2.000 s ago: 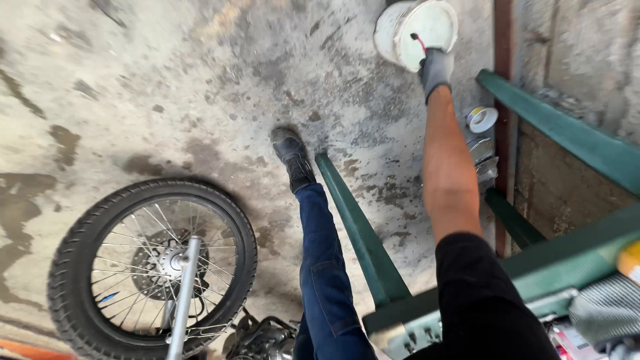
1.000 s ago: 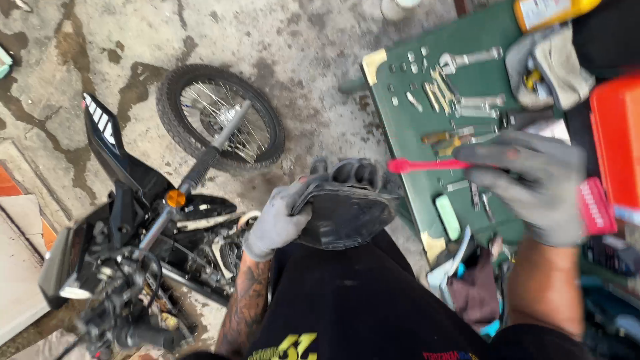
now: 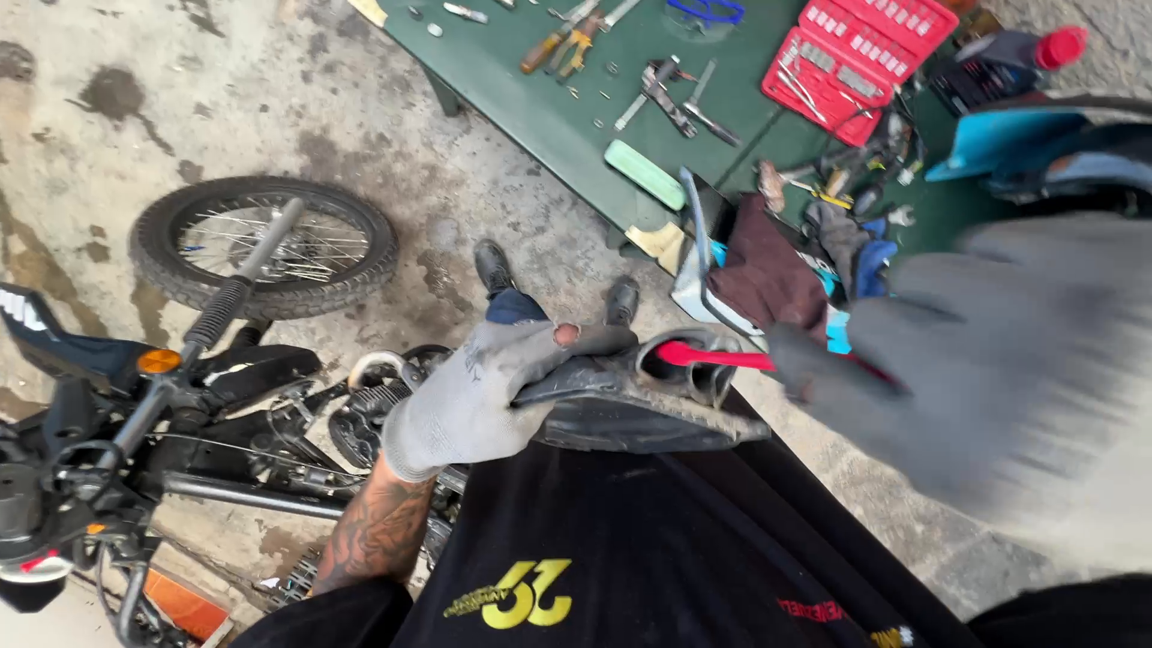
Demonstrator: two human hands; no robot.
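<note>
My left hand [image 3: 481, 391], in a grey work glove with a hole at one finger, grips a black plastic housing with round openings [image 3: 630, 414], perhaps a motorcycle airbox part, in front of my shirt. The gloved right hand [image 3: 963, 378], blurred and close to the camera, holds a red-handled tool, likely a brush [image 3: 720, 356]. The red end of it reaches into one of the housing's openings. What lies deeper in that opening is hidden.
A partly dismantled motorcycle [image 3: 270, 432] stands at left, a spoked wheel [image 3: 265, 245] by its fork. The green table [image 3: 540, 117] carries pliers [image 3: 576, 45], ratchets [image 3: 666, 99], a red socket set [image 3: 855, 67] and a brown cloth [image 3: 769, 270]. My shoes are below its edge.
Two seconds ago a gloved hand was at a white bucket on the floor. Since one second ago, the red tool has moved from beside the housing into its opening. The view has shifted strongly.
</note>
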